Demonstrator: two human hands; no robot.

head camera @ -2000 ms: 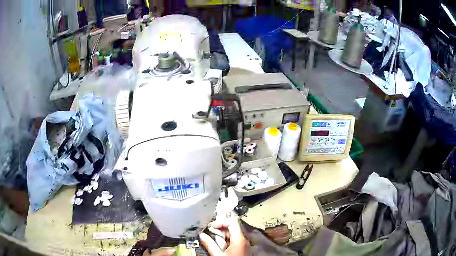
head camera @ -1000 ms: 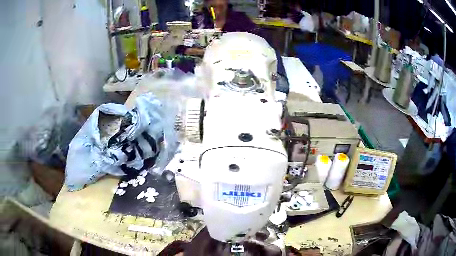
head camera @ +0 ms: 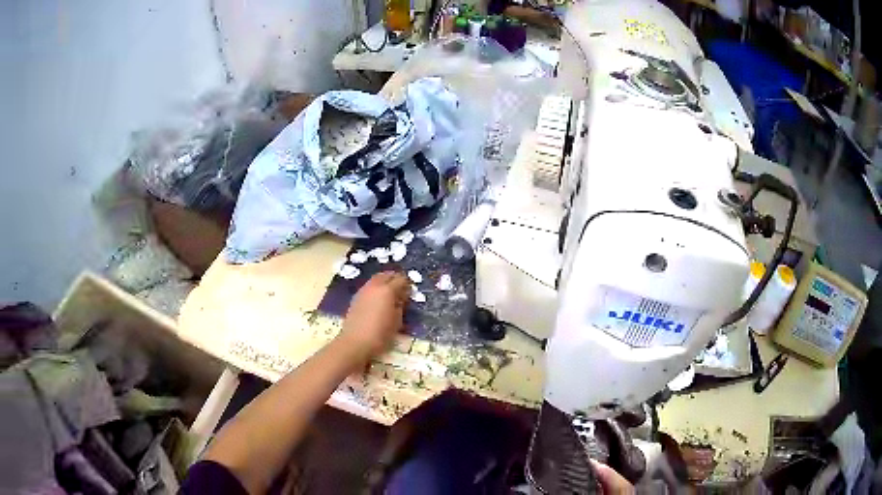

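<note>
Small white discs [head camera: 383, 255] lie scattered on a dark patch [head camera: 437, 314] left of the white JUKI sewing machine [head camera: 646, 314]. My left hand [head camera: 375, 314] is over the front edge of this patch, fingertips down among the discs. It is blurred, and I cannot tell whether it holds one. My right hand [head camera: 611, 480] is at the bottom edge below the machine head, mostly cut off and beside brown cloth. A dark ribbed-looking piece [head camera: 561, 454] hangs under the head.
A light blue bag [head camera: 290, 198] with black print stands behind the discs. A wooden bin [head camera: 126, 314] with grey-brown cloth is at the left. Thread cones [head camera: 771, 300], snips [head camera: 770, 372] and a control panel [head camera: 822, 314] are right of the machine.
The view has swung left, so the machine now sits further right. My left hand has come out from the machine head to the discs, its forearm now in view.
</note>
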